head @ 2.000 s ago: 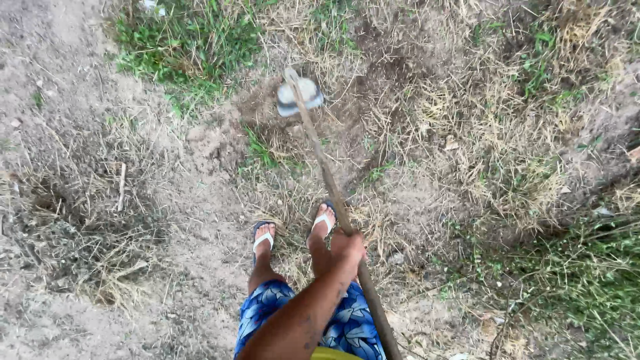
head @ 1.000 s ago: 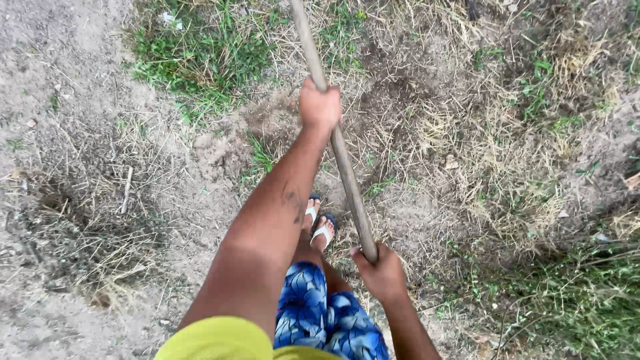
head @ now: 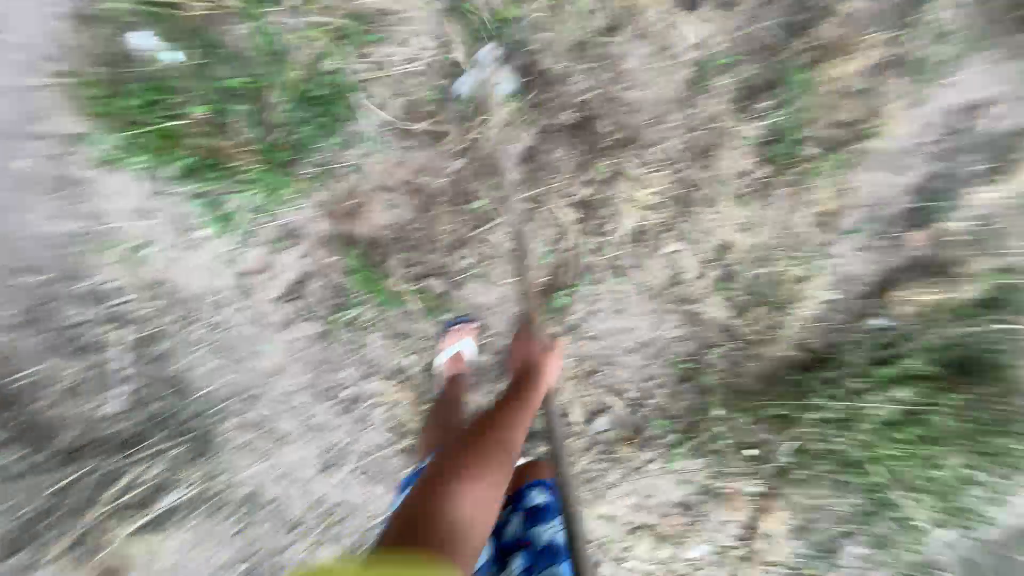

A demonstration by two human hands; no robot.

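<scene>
The long wooden handle (head: 559, 456) of a hoe-like tool runs from the bottom edge up through the middle of the blurred view. My left hand (head: 535, 358) is closed around it, in front of my legs. At its far end a pale metal blade (head: 486, 74) shows as a smear over the dry ground, its edges unclear. The lower end of the handle leaves the frame at the bottom. My right hand cannot be seen.
Green grass (head: 232, 104) grows at upper left, with a whitish scrap (head: 154, 46) on it. More green growth (head: 888, 424) lies at lower right. Dry straw and bare soil surround my sandaled foot (head: 456, 352).
My left hand has moved down the view, toward my body. The blade, out of frame a second ago, shows at the top again. My right hand has left the view.
</scene>
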